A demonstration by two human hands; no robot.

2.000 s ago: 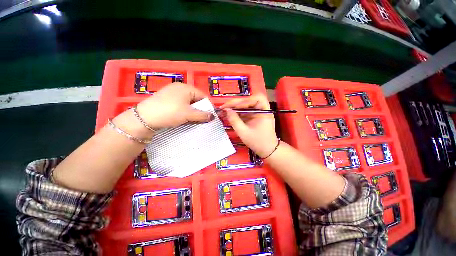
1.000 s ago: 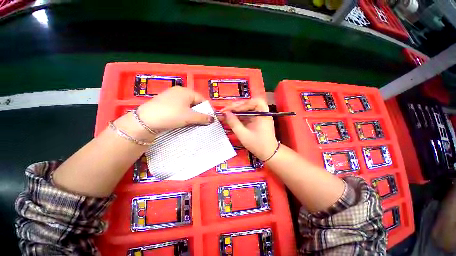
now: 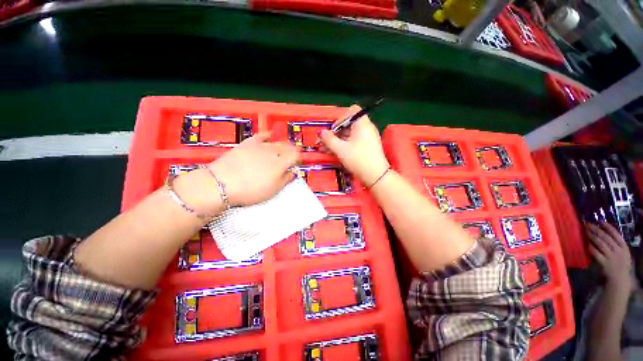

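A red foam tray (image 3: pixel 273 282) lies in front of me, with phone middle frames in two columns of pockets. My left hand (image 3: pixel 257 169) holds a white release liner sheet (image 3: pixel 271 217) with fine rows over the tray's middle. My right hand (image 3: pixel 357 149) holds the dark tweezers (image 3: pixel 358 118) at the top right pocket, its fingertips at the phone middle frame (image 3: pixel 303 134) there. The tweezers' working tip is hidden by my fingers. Any small adhesive piece is too small to tell.
A second red foam tray (image 3: pixel 474 173) with frames lies at the right. A pale metal rail (image 3: pixel 63 144) and dark green belt (image 3: pixel 211 53) run behind. At the far right, another person's hand (image 3: pixel 608 247) is by a black tray (image 3: pixel 599 190). More red trays stand beyond.
My right hand and tweezers have moved from the sheet's top edge up to the top right frame, and the tweezers now tilt upward. Another person's hand has appeared at the far right.
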